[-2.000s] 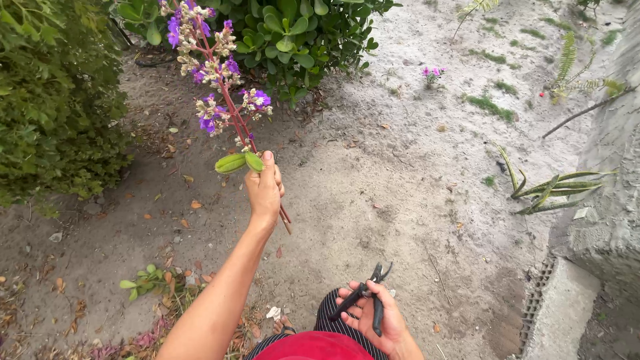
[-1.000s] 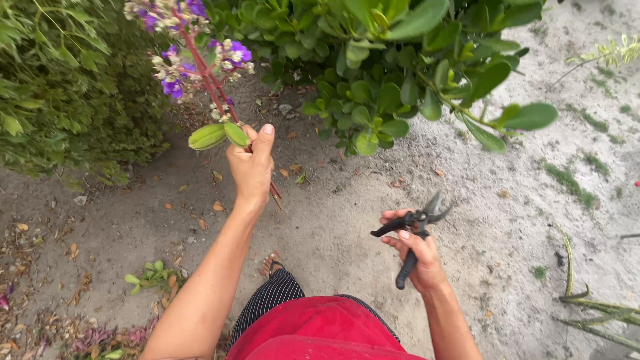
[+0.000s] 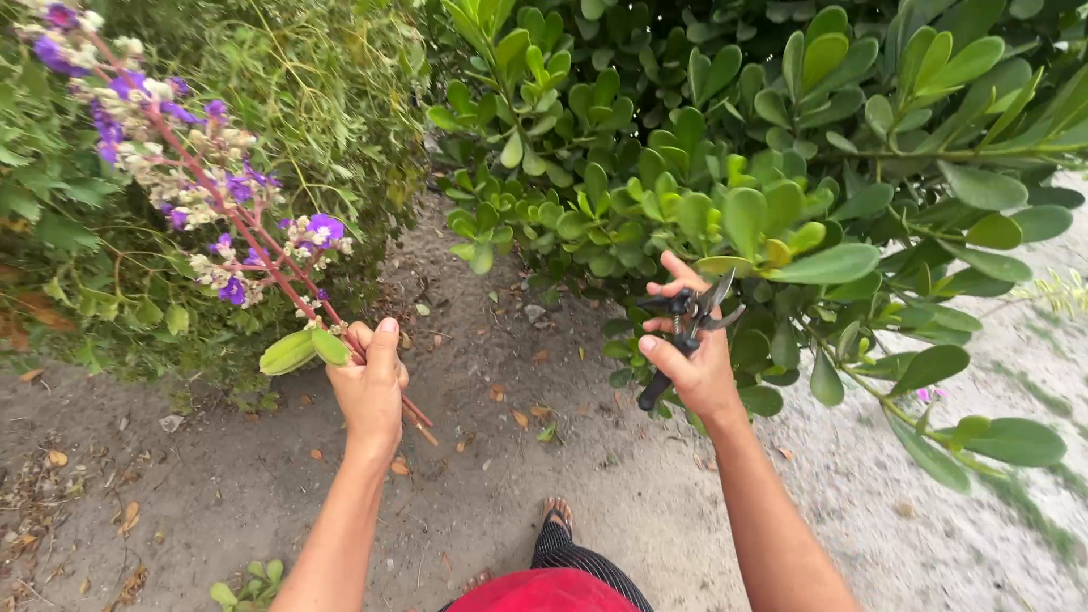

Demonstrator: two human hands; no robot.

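My left hand (image 3: 371, 382) is closed around the reddish stems of cut purple flowers (image 3: 225, 200), whose blooms and pale buds lean up and to the left. Two green leaves (image 3: 289, 352) stick out beside my fist, and the cut stem ends show below it. In my right hand (image 3: 697, 361) is a pair of black-handled pruning shears (image 3: 687, 327), blades apart and pointing up and right. The shears are in front of a bush with rounded leaves (image 3: 748, 217); its foliage is close to my fingertips, and whether they touch I cannot tell.
A feathery-leaved shrub (image 3: 340, 110) fills the upper left. Leafy branches of the rounded-leaf bush reach far to the right, low over pale sandy ground (image 3: 909, 535). Dry leaves (image 3: 127, 517) are scattered at the lower left, near a small green plant (image 3: 248, 588). My sandalled foot (image 3: 558, 512) is below.
The view has shifted a lot toward the bushes. My right hand has moved up with the shears, from near my lap to the rounded-leaf bush. My left hand still holds the flower stems.
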